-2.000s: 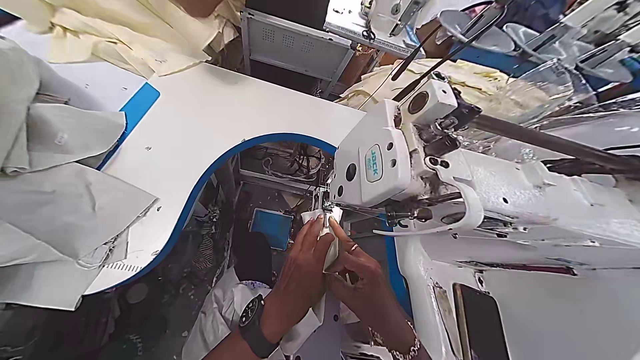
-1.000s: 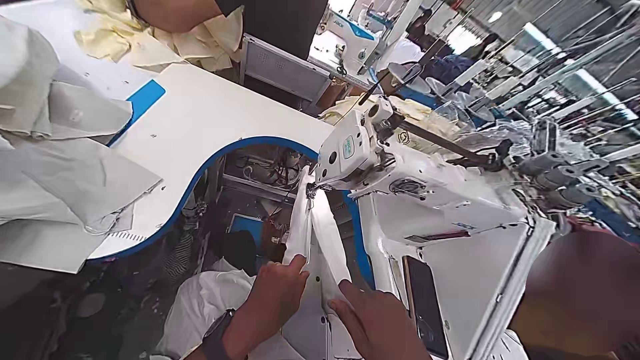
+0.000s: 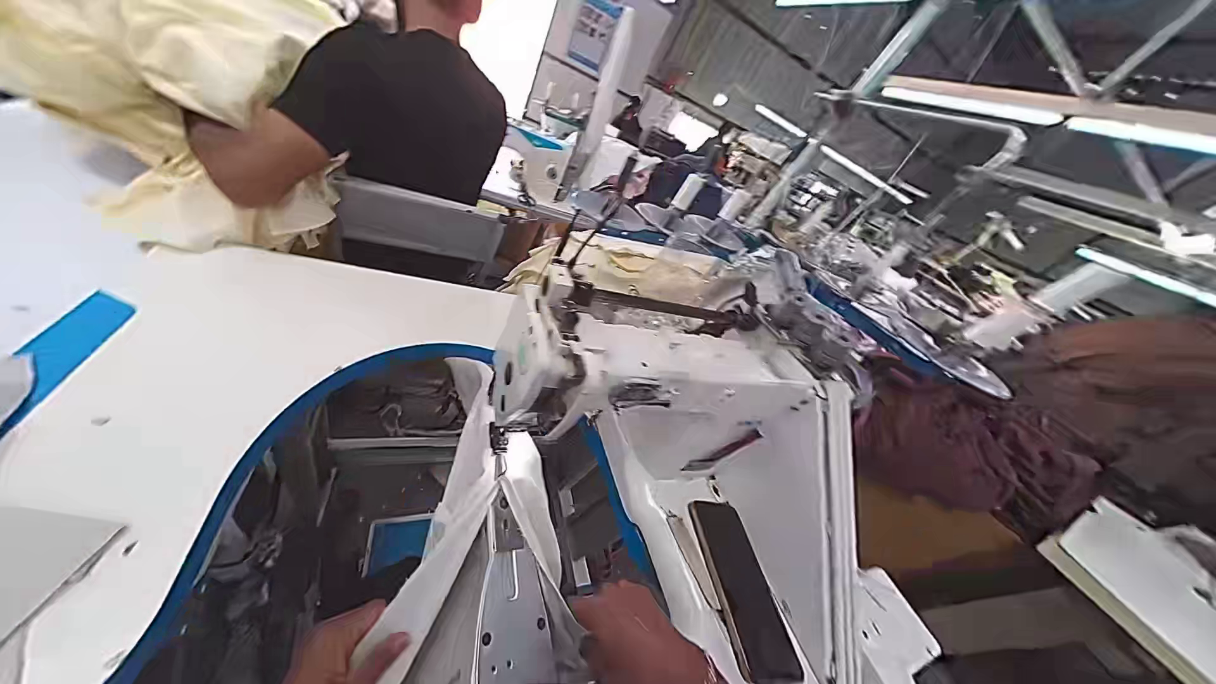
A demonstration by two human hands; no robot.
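Observation:
White fabric (image 3: 446, 541) runs from under the needle area of an industrial sewing machine (image 3: 570, 361) down both sides of its narrow metal arm (image 3: 518, 608). At the lower edge of the view, my left hand (image 3: 347, 646) grips the left stretch of the cloth between thumb and fingers. To the right of the arm, my right hand (image 3: 636, 632) is closed on the right stretch, partly cut off by the frame. Both hands are well below the machine head.
A white table (image 3: 285, 294) with a blue-edged cutout curves round the left. A dark phone (image 3: 746, 589) lies on the machine's base. Beyond the table, a person in a black shirt (image 3: 408, 114) has an arm around pale yellow fabric (image 3: 228, 57). Grey cloth (image 3: 47, 560) lies at the left.
My hands have moved from close to the needle down toward the lower edge, with the fabric stretched between. The view has tilted up, and the person in black shows more fully.

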